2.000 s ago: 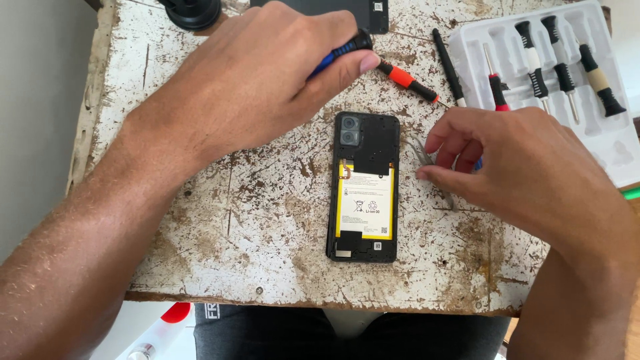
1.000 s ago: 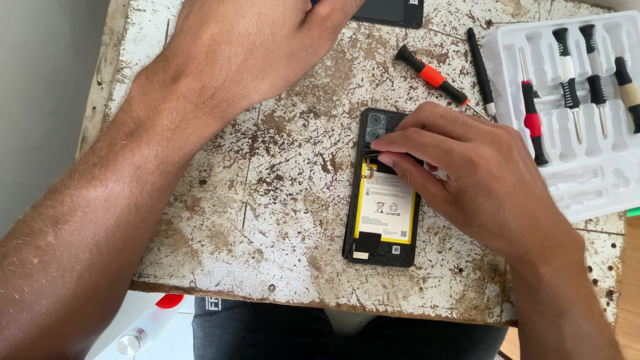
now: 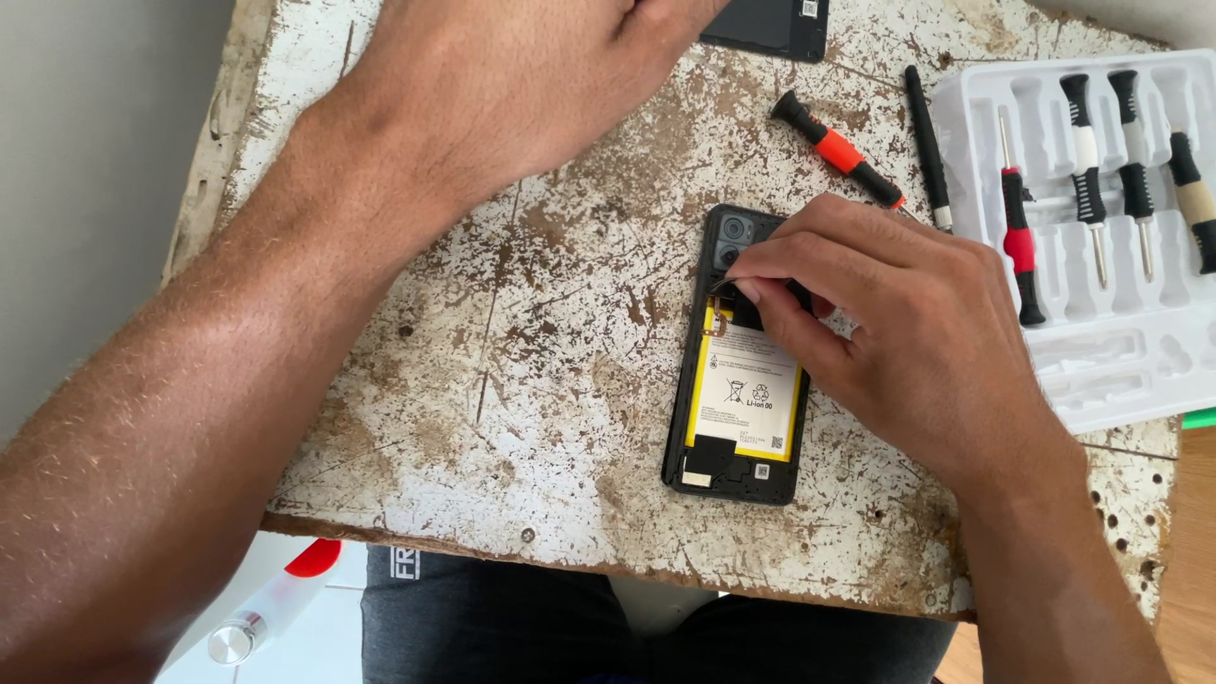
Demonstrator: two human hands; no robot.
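Note:
A smartphone (image 3: 698,408) with its back cover off lies on the worn table, showing a yellow-edged battery (image 3: 755,389) and black inner parts. My right hand (image 3: 883,313) is over its upper right side, thumb and forefinger pinched on a thin dark metal tool (image 3: 724,284), mostly hidden by the fingers. The tool's tip is just below the camera lenses (image 3: 731,241), by the copper-coloured flex cable (image 3: 714,324). My left hand (image 3: 513,85) reaches across the top left, above the table; its fingertips are hidden or out of frame, so what it holds cannot be told.
Right of the phone lie an orange-black screwdriver (image 3: 840,152) and a black pen-shaped tool (image 3: 926,147). A white plastic tray (image 3: 1092,361) holds several screwdrivers. A dark flat panel (image 3: 760,30) lies at the top. The table's front edge (image 3: 608,568) runs above my lap.
My right hand has moved from beside the phone to over its upper part. My left hand held a blue and black tool earlier; its fingertips have gone from view. The view has shifted and come closer.

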